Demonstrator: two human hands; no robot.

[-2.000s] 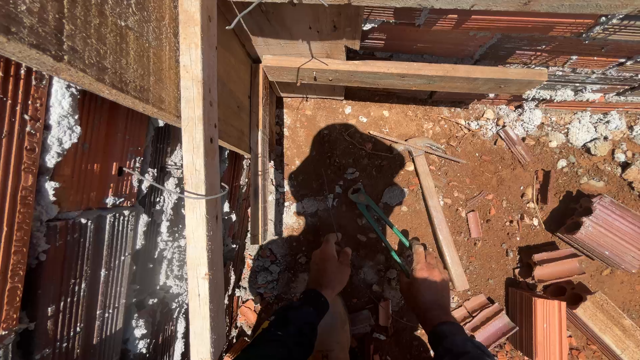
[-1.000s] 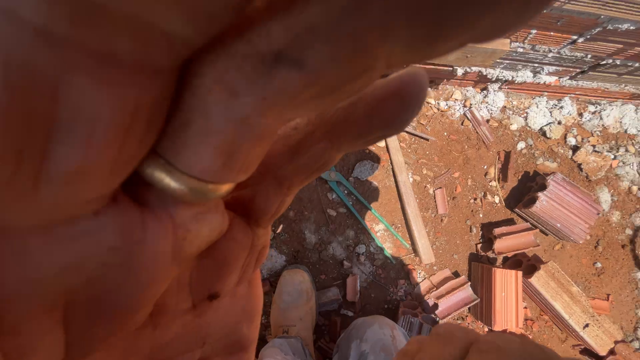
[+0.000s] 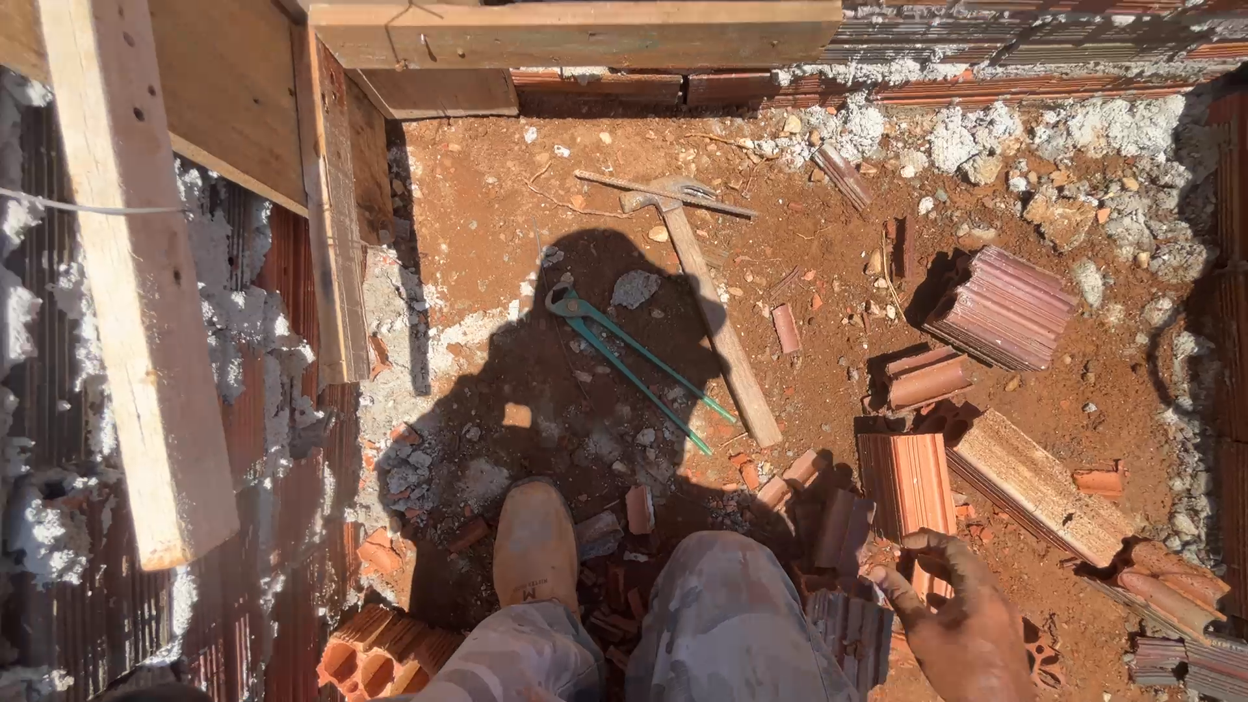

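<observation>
My right hand [image 3: 960,624] is at the lower right, above broken hollow clay bricks. Its thumb and index finger are curled but apart, with nothing visible between them. My left hand is out of view. End-cutting pincers with green handles [image 3: 639,366] lie on the dirt in my shadow, away from my right hand. Just right of them lies a claw hammer with a wooden handle [image 3: 717,312]. A thin rod or stick [image 3: 609,181] lies by the hammer's head.
Wooden formwork boards [image 3: 575,37] line the top; an upright timber [image 3: 136,292] stands at left before a brick wall [image 3: 283,546] with mortar. Hollow brick pieces [image 3: 1004,307] and rubble lie at right. My boot [image 3: 536,546] and knee [image 3: 736,614] are at the bottom.
Two seconds ago both hands were at the pincers; they have let go of them. A ringed hand that filled much of the view one second ago has moved away.
</observation>
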